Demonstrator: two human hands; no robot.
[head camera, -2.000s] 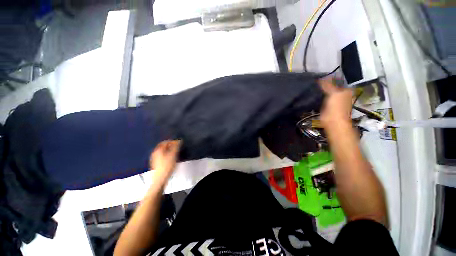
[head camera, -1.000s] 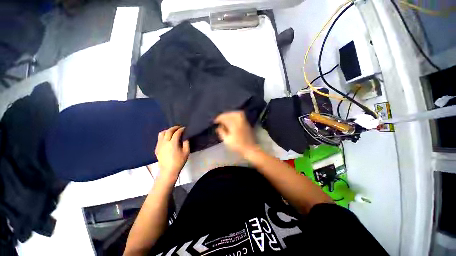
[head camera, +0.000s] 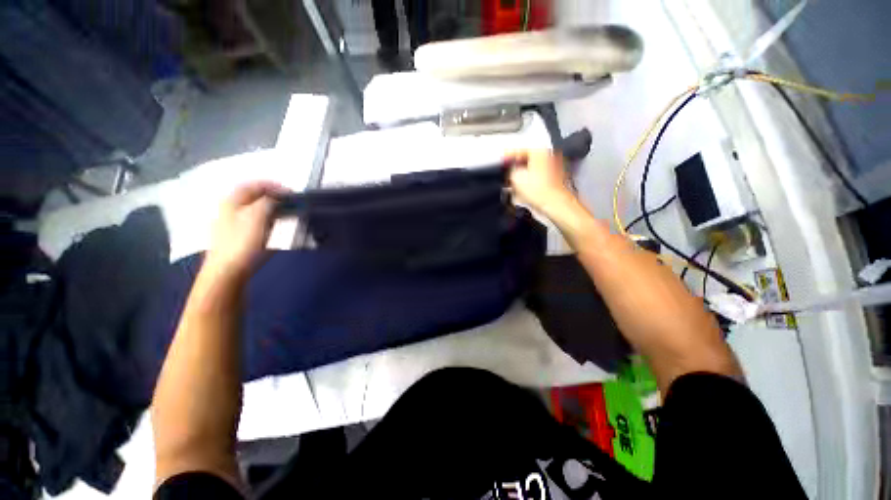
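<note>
A dark grey or black garment (head camera: 410, 220) is stretched between my two hands above the navy ironing board (head camera: 381, 303). My left hand (head camera: 251, 220) grips its left end and my right hand (head camera: 537, 181) grips its right end. The garment's top edge runs nearly straight between the hands; its body is blurred. The board's right end lies partly under the garment. The steam iron is hidden behind my right forearm.
A dark garment pile (head camera: 98, 322) hangs at the left. A pale padded arm (head camera: 532, 54) stands beyond the table. A black and yellow hose (head camera: 645, 156) curves at the right. A green box (head camera: 630, 425) and a red-orange stool (head camera: 583, 410) are below right.
The garment lay over the board and table with both hands near its front edge. It is now pulled taut between my hands, which have moved apart and away from me. The view has shifted.
</note>
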